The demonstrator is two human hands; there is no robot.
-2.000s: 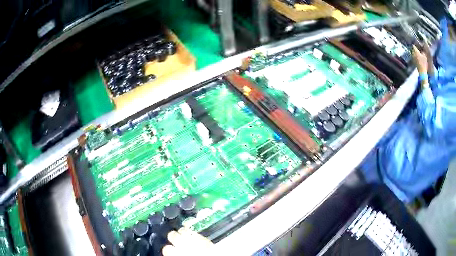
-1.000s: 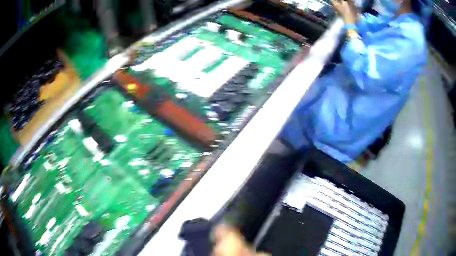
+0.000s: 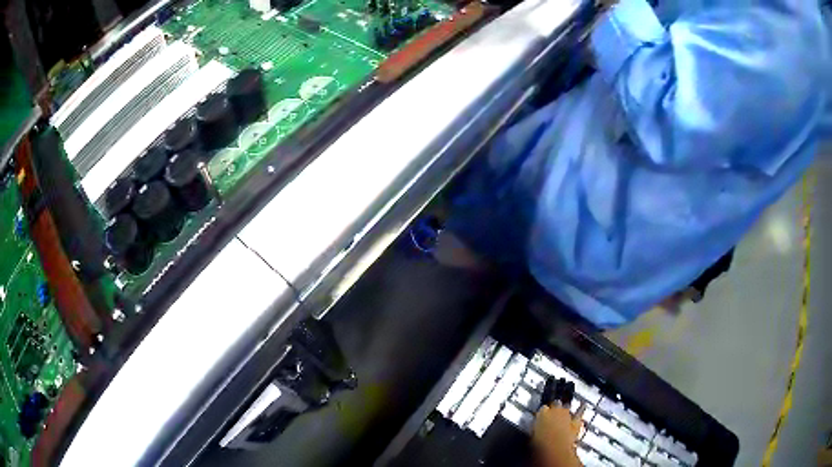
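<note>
My right hand (image 3: 558, 430) comes in from the bottom edge and reaches into a black parts tray (image 3: 680, 397) at the lower right. Its fingertips are dark and lie over rows of white strips (image 3: 483, 388). The fingers are small and blurred, so I cannot tell whether they grip a strip. My left hand is out of the picture. A green circuit board (image 3: 301, 46) lies at the upper left, with black capacitors (image 3: 153, 199) standing near its near edge and long white parts (image 3: 137, 109) beside them.
A white rail (image 3: 274, 219) curves between the board and the tray. A black bracket-like thing (image 3: 319, 365) sits below the rail. A person in a blue smock (image 3: 620, 182) is close at the upper right, with a blue wrist band (image 3: 425, 234). A reddish-brown carrier bar (image 3: 55, 246) is at left.
The view has swung right and down toward the parts tray. The hand seen low beside the rail is now over the white strips. The neighbouring person appears larger and closer.
</note>
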